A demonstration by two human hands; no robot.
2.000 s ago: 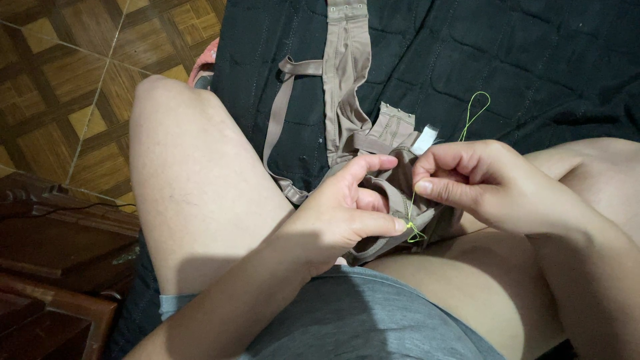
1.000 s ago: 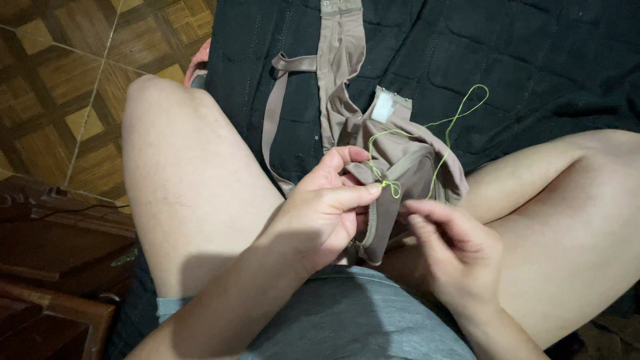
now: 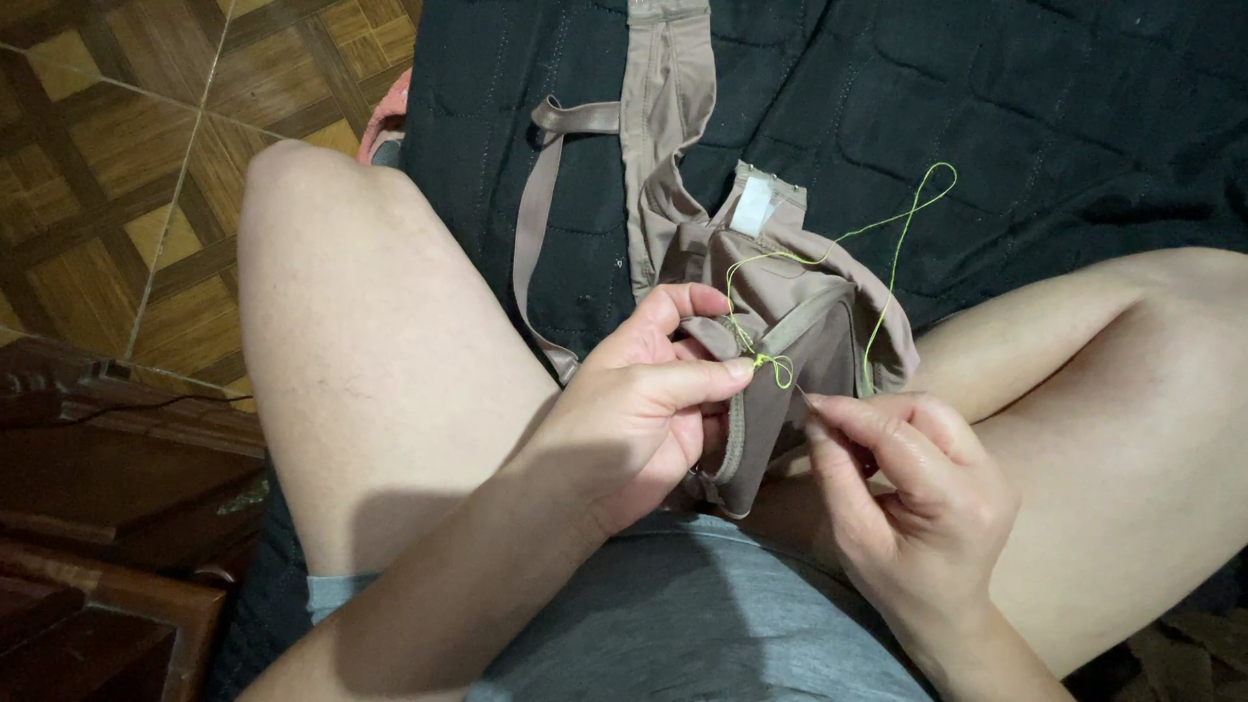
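Note:
A taupe bra [image 3: 790,292] lies bunched between my thighs, its band and strap stretching up over the dark quilt. My left hand [image 3: 653,400] pinches the bra's edge between thumb and fingers, beside a small tangle of yellow-green thread [image 3: 773,367]. From there the thread crosses the fabric, loops out over the quilt and comes back down toward my right hand [image 3: 902,478]. Between that hand's thumb and forefinger is a thin sewing needle [image 3: 801,392], its tip toward the tangle. A white tag [image 3: 753,205] shows near the hook end of the band.
The black quilted cover [image 3: 994,117] lies under my bare legs. At left are a wood-patterned tiled floor [image 3: 107,146] and dark wooden furniture [image 3: 107,468] with a thin cable. A pink item [image 3: 390,107] shows at the quilt's edge.
My right hand was up by the thread and fabric, then moved down and toward me; now it is slightly higher again, near the tangle. The bra's right part has spread out. My left hand keeps its pinch.

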